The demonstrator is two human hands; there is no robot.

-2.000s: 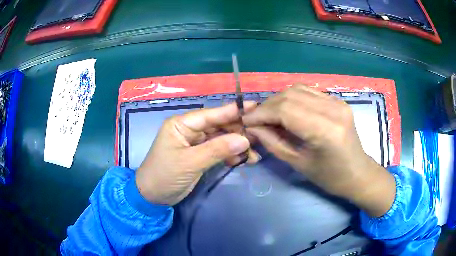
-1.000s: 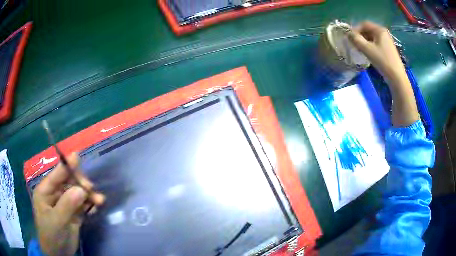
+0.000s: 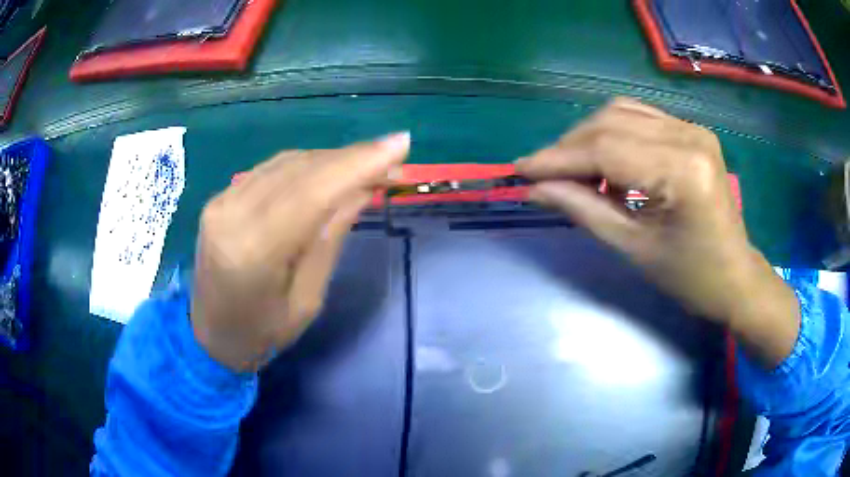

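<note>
The dark shiny laptop lid back cover [image 3: 522, 326] lies on a red foam pad [image 3: 447, 172]. A narrow webcam module [image 3: 443, 187] is held level just over the cover's top edge. My right hand [image 3: 643, 186] pinches its right end between thumb and fingers. My left hand [image 3: 280, 242] is at its left end, blurred; whether its fingers grip the strip cannot be told. The thin black display cable [image 3: 406, 354] hangs from the module's left part and runs down the cover.
A white sheet with dark blue specks [image 3: 138, 224] and a blue parts bin [image 3: 20, 242] are at left. Two more covers on red pads lie beyond, at upper left [image 3: 158, 61] and upper right [image 3: 746, 74]. Part of a tan tape roll [image 3: 836, 224] shows at the right edge.
My right hand has come back from the tape roll to the strip. The strip, upright before, is now level at the cover's top edge. The view has turned back to the cover.
</note>
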